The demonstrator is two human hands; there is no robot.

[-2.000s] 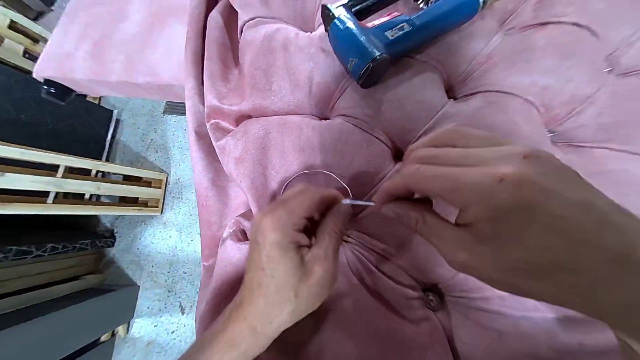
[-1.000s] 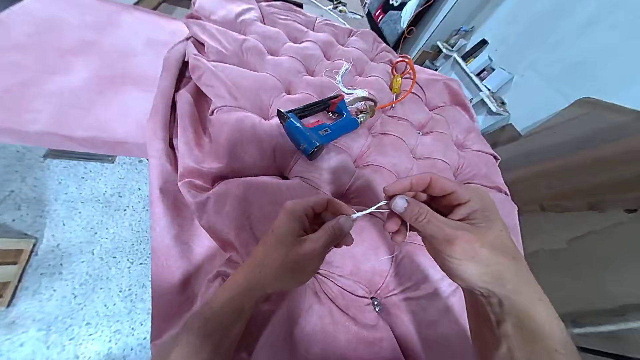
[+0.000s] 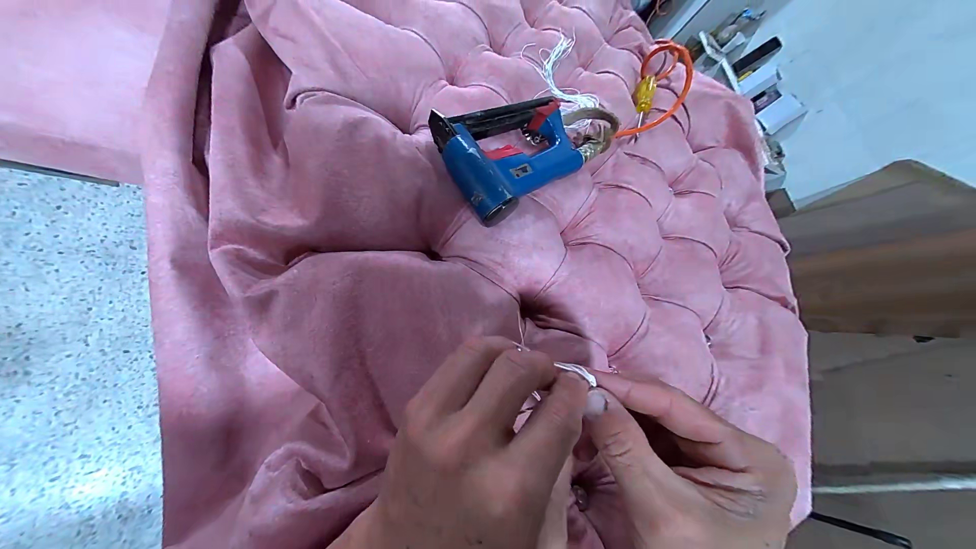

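Pink tufted velvet upholstery [image 3: 366, 328] spreads beneath both hands. My left hand [image 3: 480, 435] pinches white thread near the lower middle, its fingertips close to my right hand. Between the right thumb and forefinger, my right hand [image 3: 679, 457] grips a small looped bundle of white thread [image 3: 577, 371]. A thin strand rises from the fingers toward a deep tuft fold. Just below the fingers, a tufting button [image 3: 581, 496] sits in the fabric. Farther up lies a blue staple gun [image 3: 507, 160] on its side, with a bunch of loose white threads [image 3: 560, 65] beyond it.
An orange air hose [image 3: 690, 76] curls beside a yellow-handled screwdriver [image 3: 645, 95] on the upholstery. Speckled floor [image 3: 76, 343] shows at left, below a pink padded panel [image 3: 76, 76]. A shelf with small items [image 3: 770, 99] stands at upper right, and brown boards [image 3: 892, 252] at right.
Both hands have come closer together than one second ago, when the thread was stretched between their fingertips. The view has shifted noticeably. The staple gun remains lying on the upholstery.
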